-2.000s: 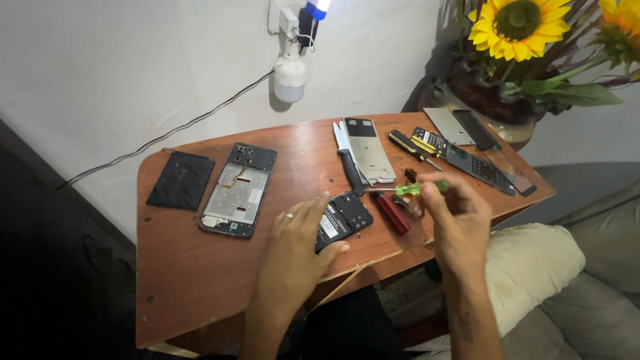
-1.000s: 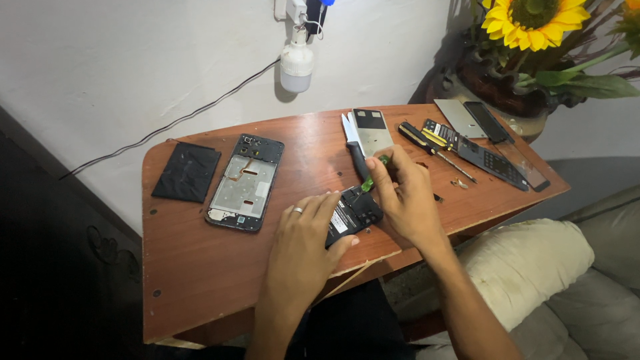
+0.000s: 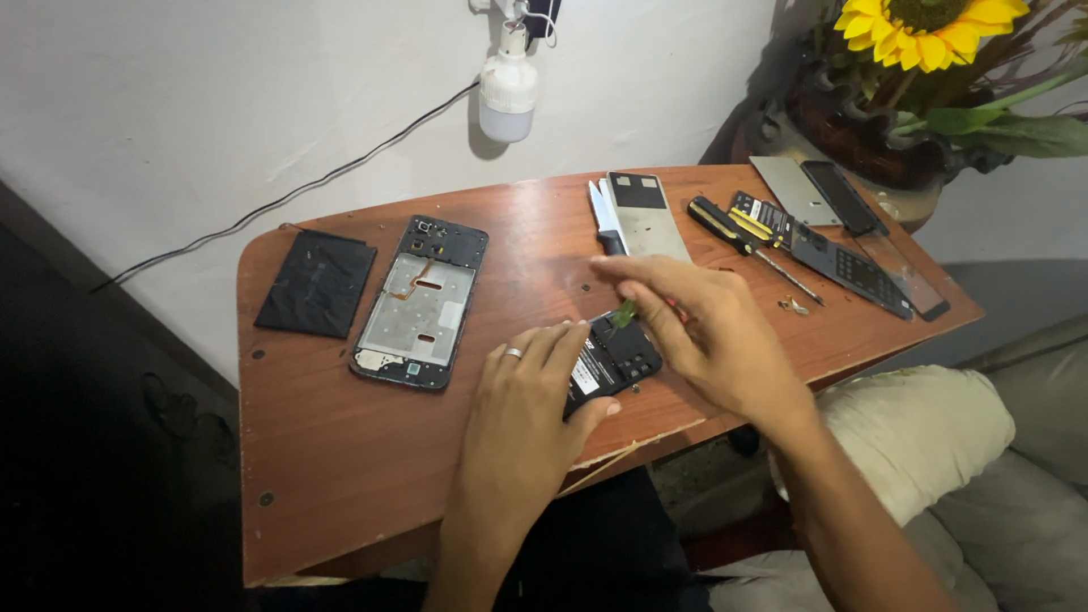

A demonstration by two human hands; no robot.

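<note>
My left hand [image 3: 531, 387], with a ring on one finger, presses a partly dismantled smartphone [image 3: 609, 361] to the wooden table. The phone lies back side up, its labelled battery and black upper cover showing. In my right hand [image 3: 693, 331] is a small screwdriver with a green translucent handle [image 3: 626, 313], held over the phone's upper part; its tip is too blurred to tell whether it touches. Something red shows behind the right fingers. Left of my hands lies an opened phone frame [image 3: 421, 306] with an orange flex cable, and beside it a black phone battery [image 3: 316, 283].
Behind my right hand lie a knife [image 3: 605, 223] and a metallic phone panel [image 3: 650, 219]. Farther right are a black-and-yellow screwdriver [image 3: 733, 229], tiny metal parts [image 3: 794, 305], a dark phone housing [image 3: 850, 268] and a black phone [image 3: 841, 197]. A flower vase [image 3: 850, 127] stands behind the table's right end.
My right hand has moved left and down with the green screwdriver, from beside the phone to over its upper part. The left hand has stayed on the phone.
</note>
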